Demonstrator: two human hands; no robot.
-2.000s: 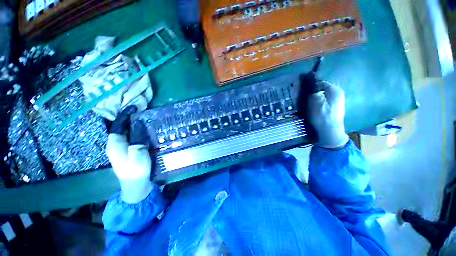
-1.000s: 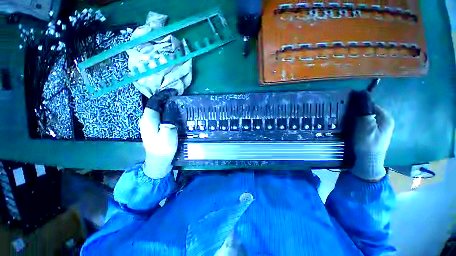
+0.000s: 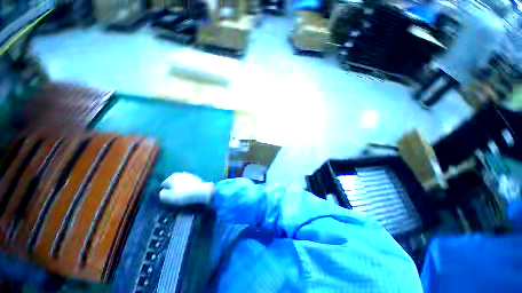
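The view is blurred. My gloved right hand [image 3: 186, 189] is at the far end of the black assembly fixture [image 3: 133, 252]; its fingers are too blurred to show a grip. The fixture runs down to the bottom edge, which cuts it off. A silver ribbed heatsink [image 3: 175, 252] lies in it along the side nearest my body. A row of black power transistors [image 3: 150, 254] lies beside the heatsink. My left hand is out of the picture.
Orange-brown boards [image 3: 77, 194] with dark rows of parts lie left of the fixture on the green mat [image 3: 171, 134]. A black crate [image 3: 332, 186] with silver bars stands on the floor at right. Blue clothing [image 3: 475, 263] shows at lower right; another person [image 3: 472, 48] is at upper right.
The view has swung far to the right, towards the floor and crates. The screw trays, rag, green frame and my left hand have left the picture.
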